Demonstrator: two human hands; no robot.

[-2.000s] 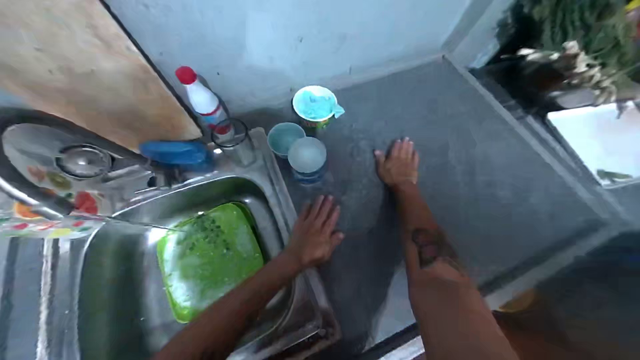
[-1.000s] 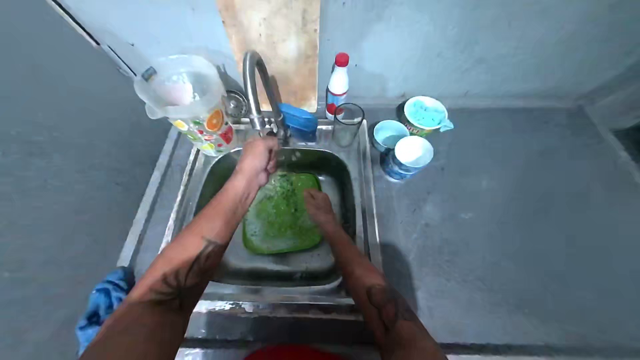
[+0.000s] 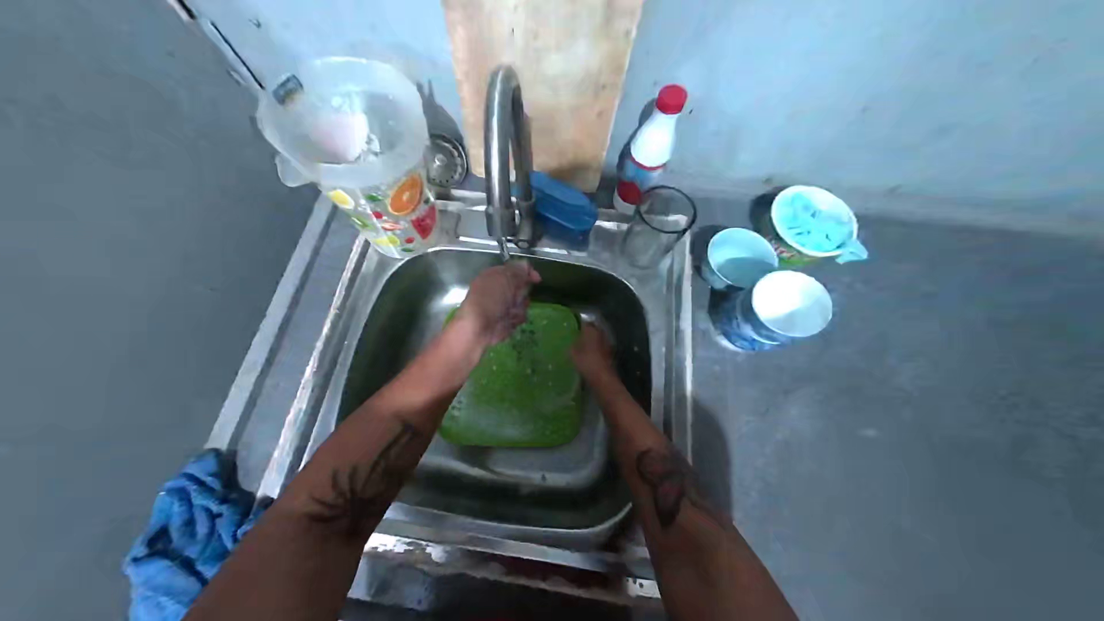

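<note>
A green plastic tray or lid [image 3: 517, 388] with dark specks lies in the stainless steel sink [image 3: 543, 500]. My left hand [image 3: 500, 302] is under the spout of the curved metal faucet [image 3: 500, 147], over the upper part of the green piece; its fingers look curled, but what they hold, if anything, is unclear. A thin stream of water reaches this hand. My right hand [image 3: 592, 349] is at the right edge of the green piece, its fingers partly hidden, so its grip cannot be made out.
Behind the sink stand a fruit-patterned plastic pitcher [image 3: 379, 190], a sink strainer [image 3: 445, 160], a blue plastic holder [image 3: 561, 207], a red-capped bottle [image 3: 653, 142] and a drinking glass [image 3: 659, 228]. Several cups [image 3: 792, 304] sit on the right counter. A blue cloth [image 3: 185, 526] hangs at lower left.
Two seconds ago both my hands rested on the counter right of the sink; now they are in the sink. The view has swung left to centre on it.
</note>
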